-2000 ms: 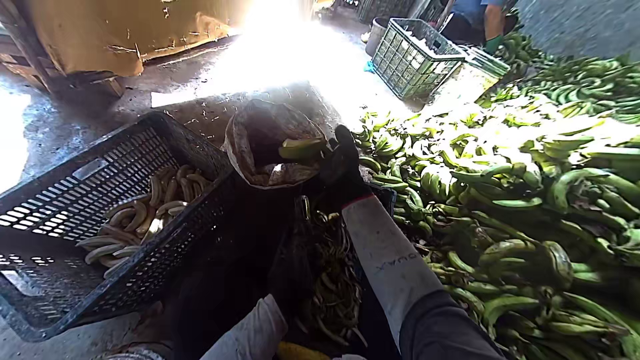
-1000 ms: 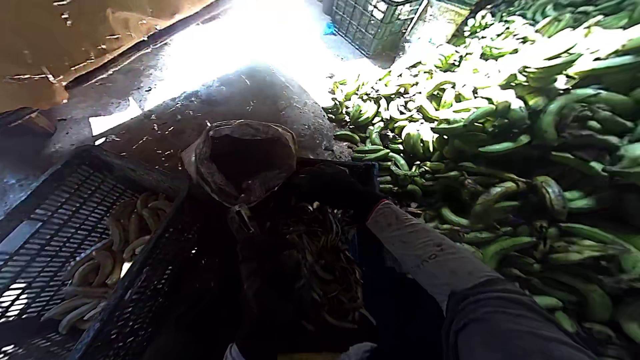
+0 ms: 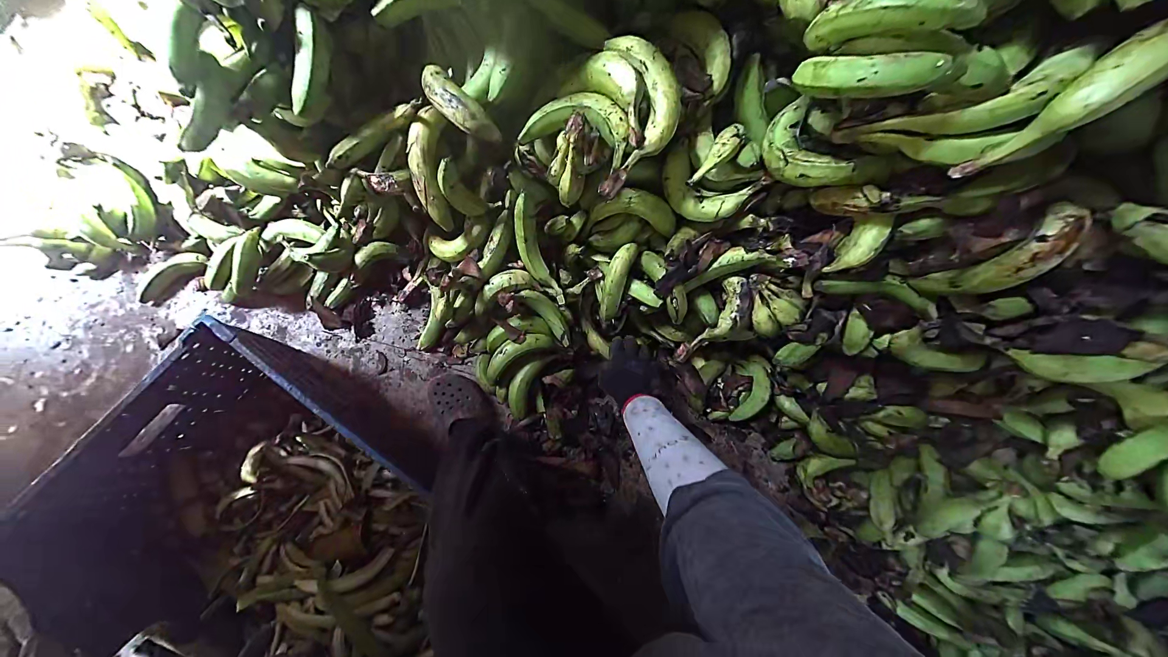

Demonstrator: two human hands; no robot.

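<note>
My right hand point(image 3: 630, 370), in a dark glove with a red-edged cuff below it, reaches down to the near edge of a large pile of green plantains point(image 3: 639, 210). Its fingertips are at a green plantain point(image 3: 598, 339); whether they grip it is too dark to tell. Just left of the hand lies a cluster of green plantains point(image 3: 520, 360). My left hand is out of view. At the lower left a blue plastic crate point(image 3: 301, 397) holds many peels point(image 3: 319, 538).
A shoe point(image 3: 456, 397) with holes and a dark-clad leg stand between the crate and the pile. Loose green peels or plantains point(image 3: 985, 538) spread over the lower right. Concrete floor point(image 3: 91, 365) shows at the left in bright light.
The view has swung right toward the pile. Two seconds ago my right hand held a green plantain over an open sack; now it is down at the pile's edge. Sack and black crate are out of view.
</note>
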